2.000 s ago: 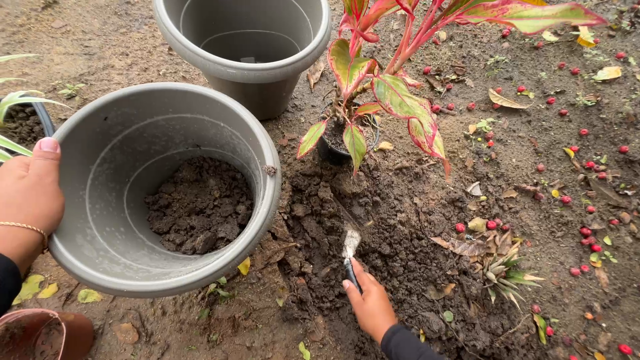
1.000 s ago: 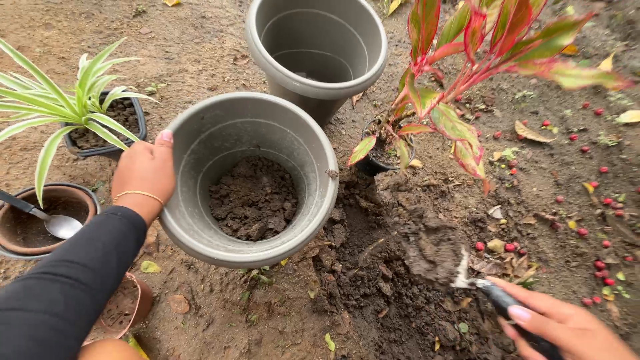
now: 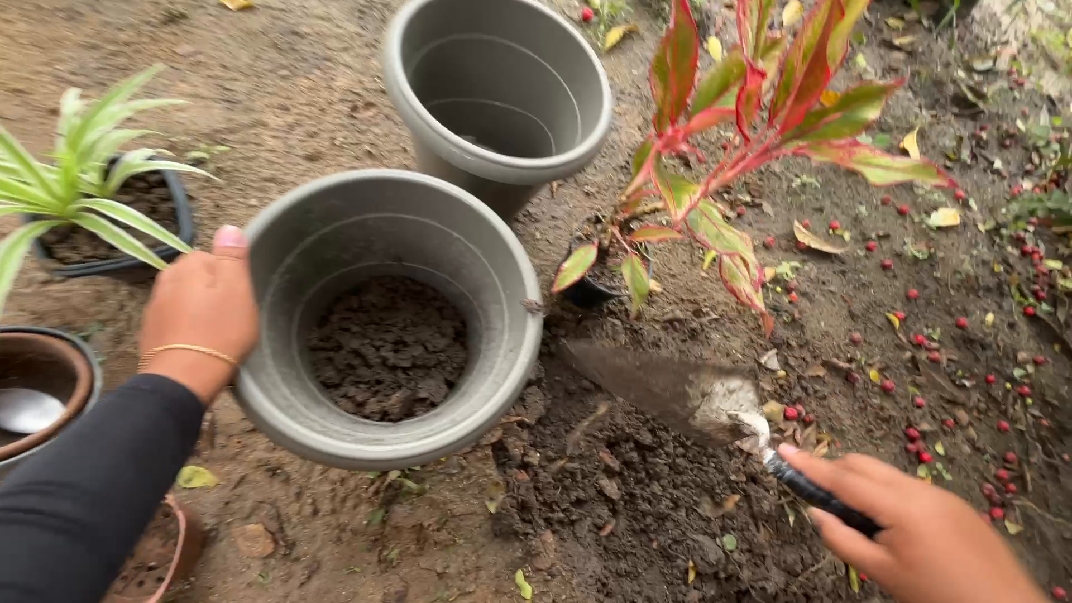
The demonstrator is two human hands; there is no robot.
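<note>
My left hand (image 3: 201,310) grips the left rim of a grey plastic pot (image 3: 511,394), which has dark soil (image 3: 389,347) in its bottom. To the right, my right hand (image 3: 913,523) holds a trowel (image 3: 670,389) by its black handle. The pointed blade is blurred and hangs over loose dark soil (image 3: 620,502), its tip toward the pot. No heap of soil can be made out on the blade. Just beyond it, a plant with red and green leaves (image 3: 729,159) stands in a small black pot (image 3: 590,289).
A second grey pot (image 3: 502,84) stands behind the first. On the left are a spider plant (image 3: 75,180) in a dark pot, a brown pot (image 3: 42,377) with a spoon-like metal piece (image 3: 29,410), and a terracotta-coloured pot (image 3: 167,553). Red berries (image 3: 921,339) and leaves dot the ground at right.
The trowel, down in the soil two seconds ago, is now raised over it, with its blade toward the pot. My left hand stays on the rim. The view has shifted left.
</note>
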